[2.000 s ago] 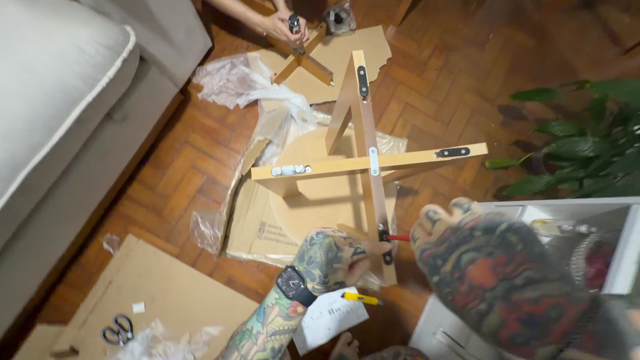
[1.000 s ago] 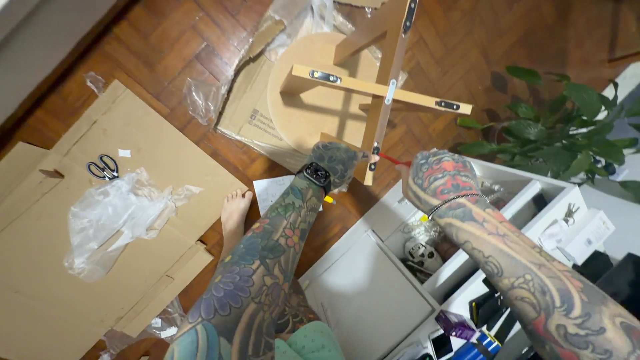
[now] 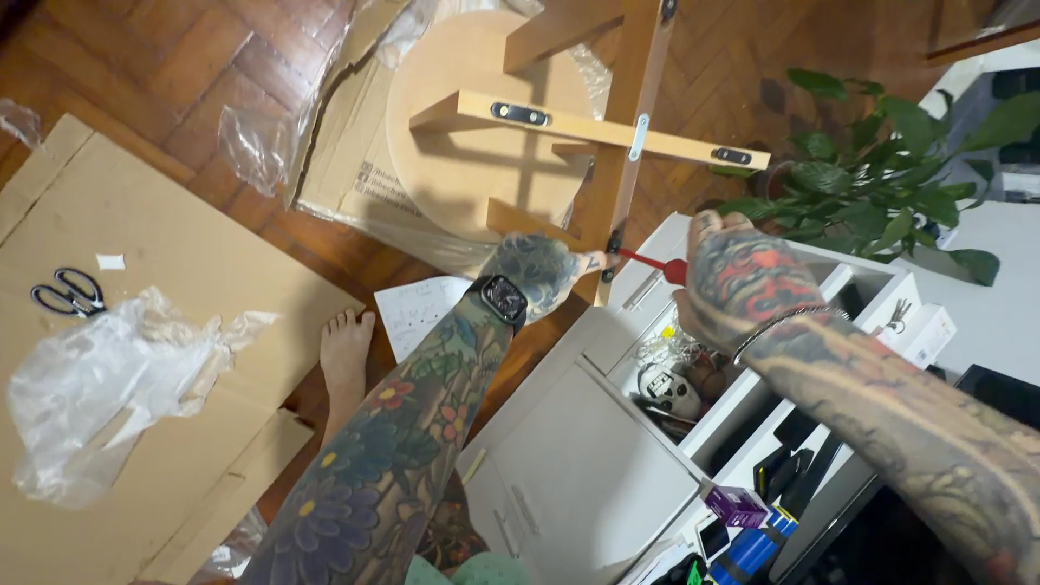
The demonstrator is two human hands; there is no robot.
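My right hand (image 3: pixel 715 260) grips the handle of a red screwdriver (image 3: pixel 673 270), whose shaft points left to a black fitting (image 3: pixel 613 241) near the end of a long wooden bar (image 3: pixel 632 122). Close beside that fitting, my left hand (image 3: pixel 543 272) has its fingers at the bar's end; whether they pinch anything is hidden. A second wooden bar (image 3: pixel 593 130) crosses the first, and a metal plate (image 3: pixel 640 136) lies at the crossing. Below this wooden frame is a round wooden board (image 3: pixel 455 162). The crossing bar carries a black fitting towards each end.
Cardboard (image 3: pixel 203 325) at left bears scissors (image 3: pixel 69 294) and crumpled plastic wrap (image 3: pixel 106 390). A bare foot (image 3: pixel 345 349) rests beside a paper sheet (image 3: pixel 414 313). A white cabinet (image 3: pixel 585 439) with open compartments stands lower right, near a leafy plant (image 3: pixel 861 162).
The view has shifted towards the cabinet, and the other person's hands seen at the top two seconds ago are out of view. My right hand stays on the screwdriver at the same bar end.
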